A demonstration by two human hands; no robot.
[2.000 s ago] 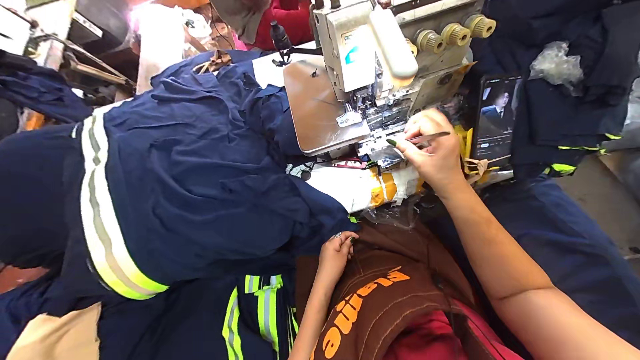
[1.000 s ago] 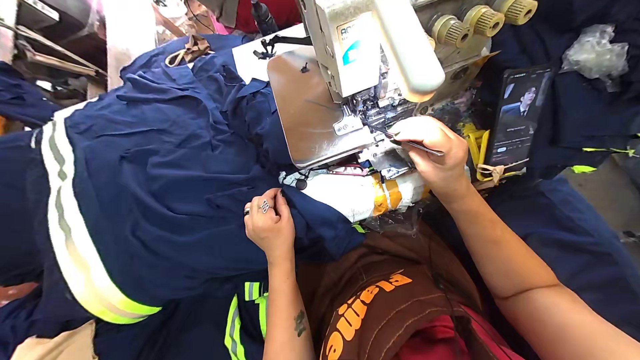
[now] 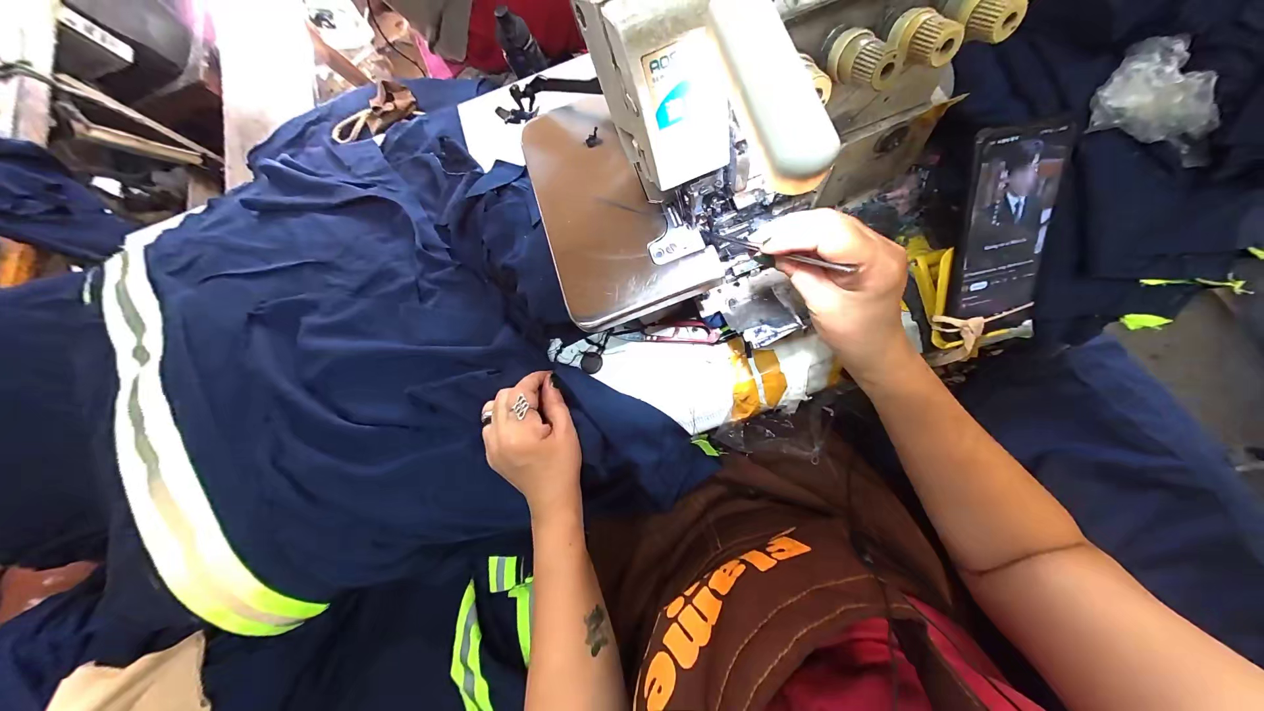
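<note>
An overlock sewing machine (image 3: 681, 109) stands at the upper middle, with a metal bed plate (image 3: 588, 217) on its left. My right hand (image 3: 844, 281) grips slim metal tweezers (image 3: 815, 262), their tip at the needle and looper area. My left hand (image 3: 538, 439), with rings on it, is closed near the edge of a navy fabric garment (image 3: 346, 326); whether it pinches the cloth or a thread cannot be told. The garment spreads left of the machine and bears a reflective strip (image 3: 148, 415).
A phone (image 3: 1012, 217) leans in a yellow holder (image 3: 928, 286) right of the machine. Crumpled clear plastic (image 3: 1155, 89) lies on dark cloth behind it. Thread tension knobs (image 3: 864, 56) line the machine's top. A small black bottle (image 3: 518, 41) stands behind the plate.
My left hand has moved up from the brown apron onto the navy fabric. My right hand stays at the needle area with the tweezers. The view has moved closer to the machine.
</note>
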